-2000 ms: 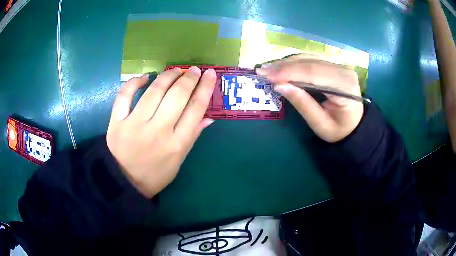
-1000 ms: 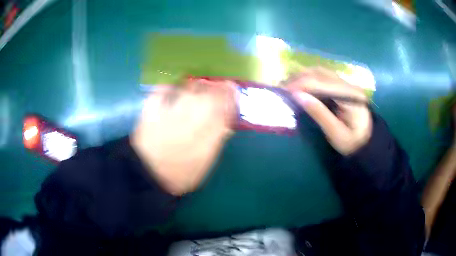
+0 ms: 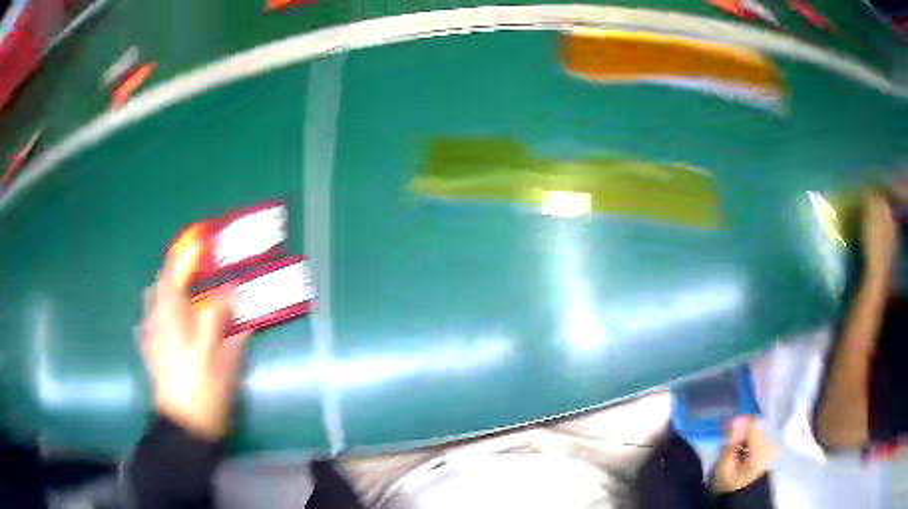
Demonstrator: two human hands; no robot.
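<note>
Two red phone units lie side by side left of the pale line, blurred. The upper phone unit shows an orange end and white board; the lower phone unit touches or nearly touches it. My left hand grips the left end of the lower unit, its fingers reaching the upper unit's orange end. A hand, seemingly my right hand, is low at the right beside a blue-edged object; its grip is unclear. No tweezers can be made out. A yellow-green strip lies beyond.
An amber sheet stack lies near the pale curved rail. A pale line crosses the green table. Another person's arm is at the right edge. Blurred red items lie beyond the rail.
The view has shifted. My left hand has carried the unit left, beside the waiting one. The hand seen as my right has left the work area and is now low near the blue-edged object.
</note>
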